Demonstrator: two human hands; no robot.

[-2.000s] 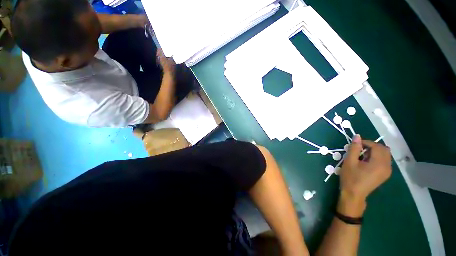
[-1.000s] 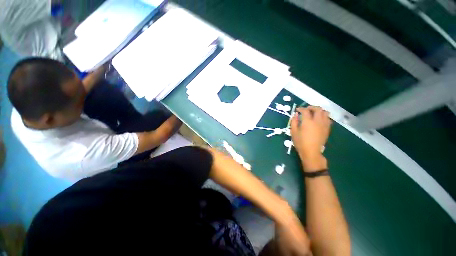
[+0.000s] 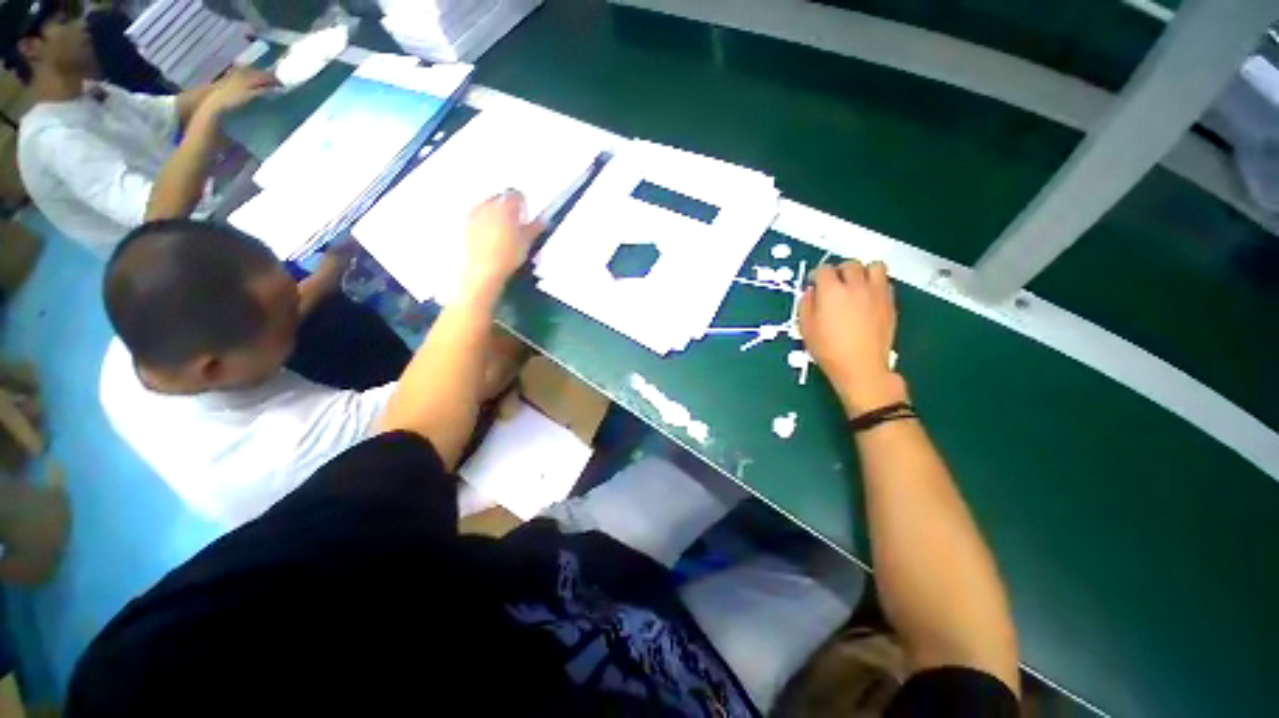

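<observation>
A stack of plain white blanks lies on the green bench. My left hand is on it near its right edge; whether it grips a sheet cannot be told. Right of it lies a stack of white die-cut inserts with a long slot and a hexagon hole. My right hand, with a dark band at the wrist, is over the white scrap strips and scrap discs. Its fingers are bent down, and what they hold is hidden.
A person in white sits at the bench on the left, another beyond. Blue-and-white printed sheets lie farther left. More scrap lies near the bench's front edge. A pale rail and an upright stand behind.
My left hand has come up onto the plain blanks from low in the picture. My right hand stays by the scrap. The view has turned left, showing more of the line.
</observation>
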